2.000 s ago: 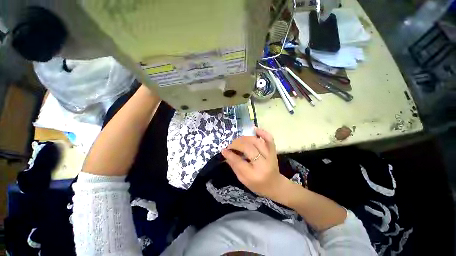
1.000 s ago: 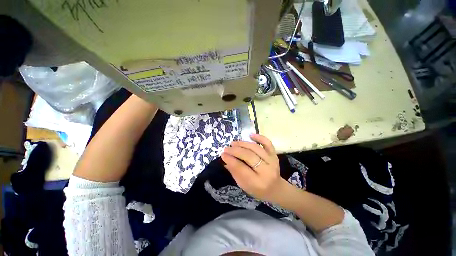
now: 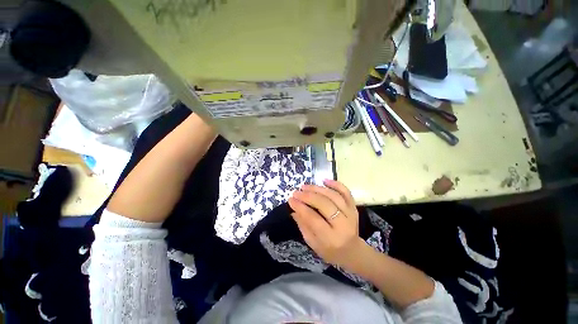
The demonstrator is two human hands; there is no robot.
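Observation:
A white floral lace panel lies on black cloth at the front of the sewing machine. My right hand, with a ring on one finger, rests at the lace's right edge, fingertips on the cloth by the shiny metal plate. My left forearm reaches up under the machine head, which hides my left hand. The presser foot and needle are mostly hidden too.
Pens, dark snips, a black rectangle and white papers lie on the table at right. A clear plastic bag and black round knob are at left. Black lace-trimmed pieces lie at lower right.
The camera view has shifted, moving the machine and table in the picture. My right hand stays by the plate at the lace edge. The lace has barely moved relative to the machine.

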